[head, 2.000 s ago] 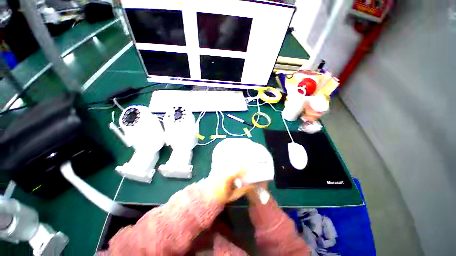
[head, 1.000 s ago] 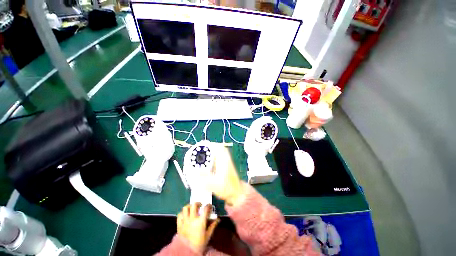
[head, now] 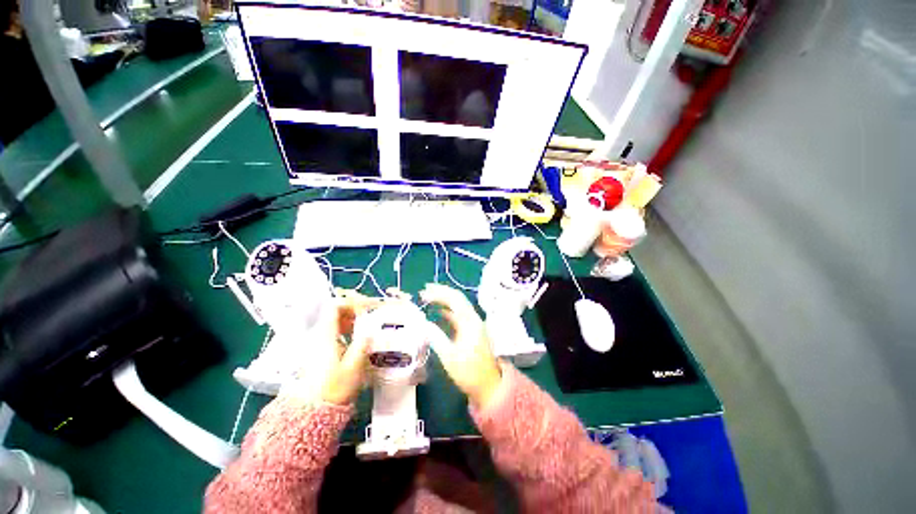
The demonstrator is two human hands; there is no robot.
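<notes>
A white PTZ camera (head: 394, 346) stands at the bench's front edge, its black face tipped down and its mounting bracket (head: 393, 422) toward me. My left hand (head: 347, 351) is around the left side of its head. My right hand (head: 464, 341) is at the right side, thumb near the head and fingers curled behind. The far fingertips are blurred. A second PTZ camera (head: 286, 286) stands to the left, partly hidden by my left hand and sleeve. A third PTZ camera (head: 512, 291) stands to the right.
A black label printer (head: 100, 321) with a white label strip (head: 171, 417) is at left. Behind are the keyboard (head: 392, 223), monitor (head: 387, 110) and thin test cables. The mouse (head: 596, 325) lies on a black pad (head: 623, 361) at right, near a red-topped bottle (head: 606, 193). A blue bin (head: 703, 467) is lower right.
The middle camera's face has tipped from facing me to downward. My left hand has moved up from its bracket to its head. The right camera has been standing at right since the middle frame.
</notes>
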